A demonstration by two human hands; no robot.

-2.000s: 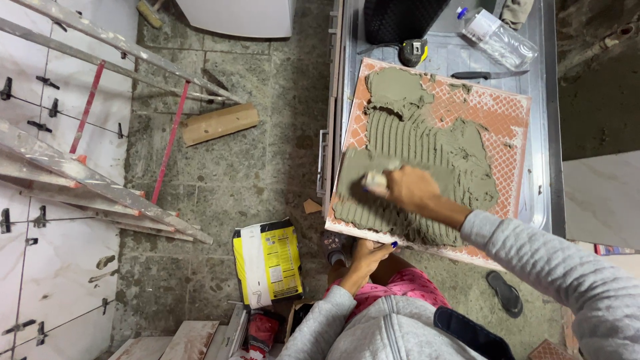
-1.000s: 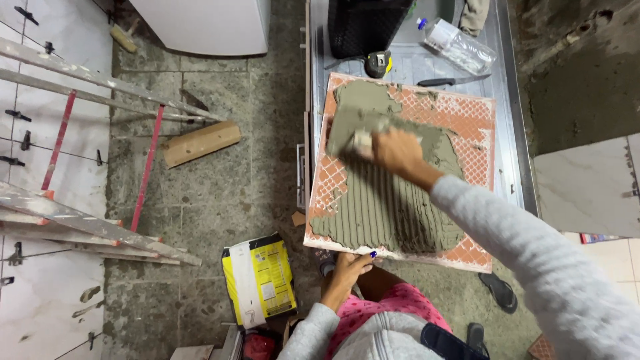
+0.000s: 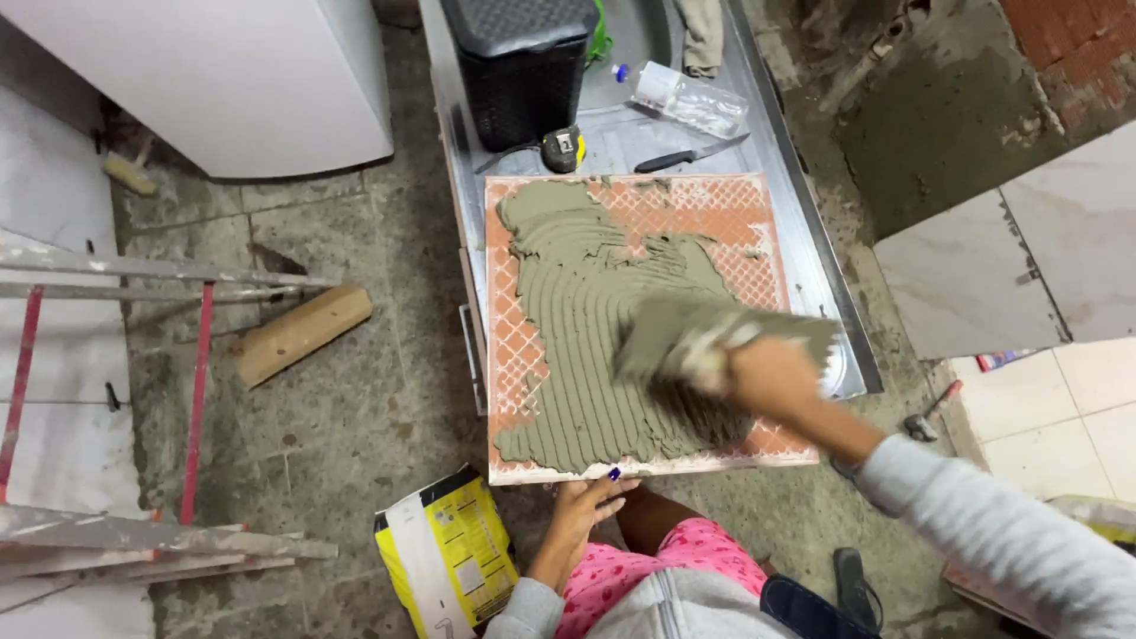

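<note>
A square ceramic tile [image 3: 510, 346] lies back side up on the metal sink counter, its near edge jutting past the counter. Grey-green mortar [image 3: 568, 355], combed into ridges, covers much of its back; orange, white-gridded clay shows around it. My right hand [image 3: 772, 377] is closed on the handle of a notched trowel [image 3: 821, 333], blurred by motion, over the tile's right half. Mortar coats the trowel's blade. My left hand [image 3: 590, 501] touches the tile's near edge from below, fingertips at the rim; how firmly it grips is hidden.
On the metal counter [image 3: 799, 231] stand a black woven-pattern bin [image 3: 519, 80], a tape measure [image 3: 564, 149], a knife [image 3: 692, 155] and a plastic bottle [image 3: 683, 96]. A stepladder [image 3: 200, 399], a wooden board [image 3: 306, 333] and a yellow bag [image 3: 448, 555] are at left. A hammer [image 3: 927, 417] lies right.
My right hand has moved the trowel from the tile's left part to its right. Ridges now run over mortar that looked smoother at the upper left. My left hand stays at the near edge.
</note>
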